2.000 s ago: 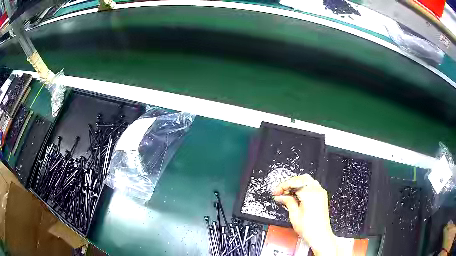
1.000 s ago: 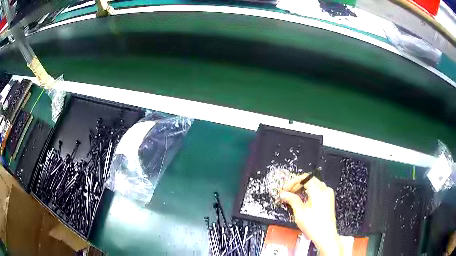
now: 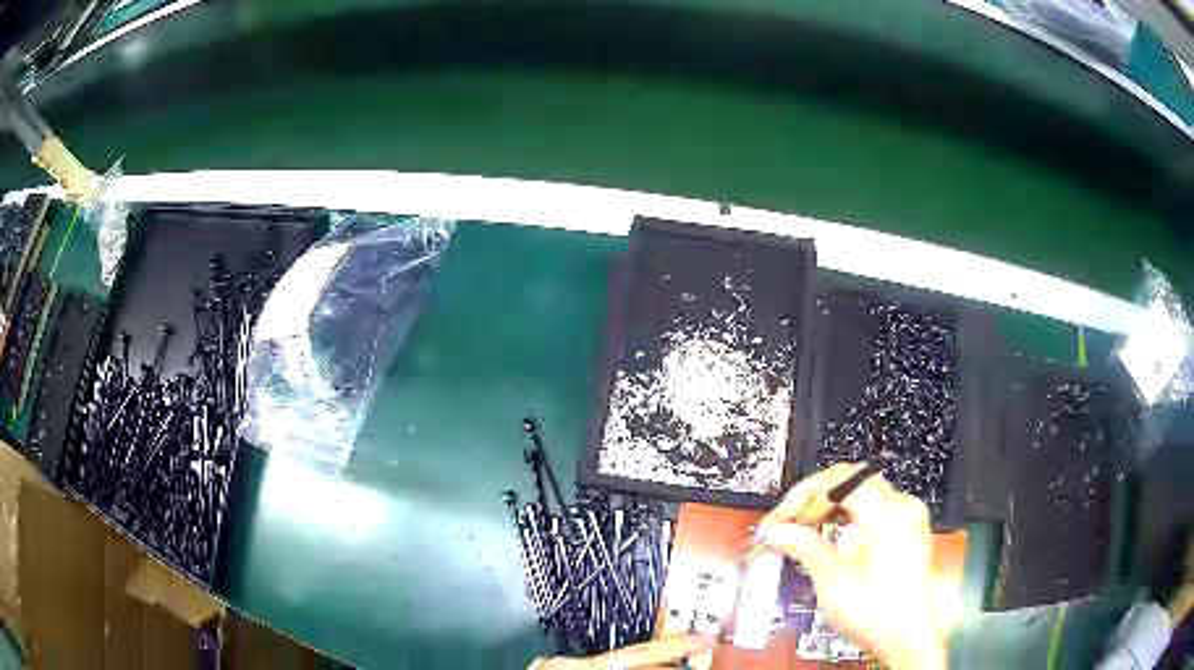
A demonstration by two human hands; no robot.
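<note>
My right hand (image 3: 871, 563) is over the fixture, with a dark pen-like tool, tweezers by its look (image 3: 851, 482), between thumb and fingers. Its fingertips are above the metal fixture (image 3: 759, 609) on the orange base board (image 3: 714, 530). Any part at the tool's tip is too small to tell. My left hand (image 3: 629, 654) is cut off by the bottom edge; its fingers reach the fixture's left side, and what they hold cannot be told. Silver-white parts (image 3: 707, 393) are heaped in the nearer black tray (image 3: 655, 249). Black rods (image 3: 589, 563) lie loose left of the board.
A tray of small black parts (image 3: 917, 380) and a sparse tray (image 3: 1074, 445) stand to the right. At left are a large rod tray (image 3: 197, 249), a clear bag (image 3: 341, 340) and a carton (image 3: 66, 563). A white rail (image 3: 524, 203) edges the conveyor. A person's sleeve (image 3: 1137, 637) shows at lower right.
My right hand has moved from the silver-white parts tray down to the fixture with the dark tool. My left hand has come into view at the bottom. The view has tilted downward.
</note>
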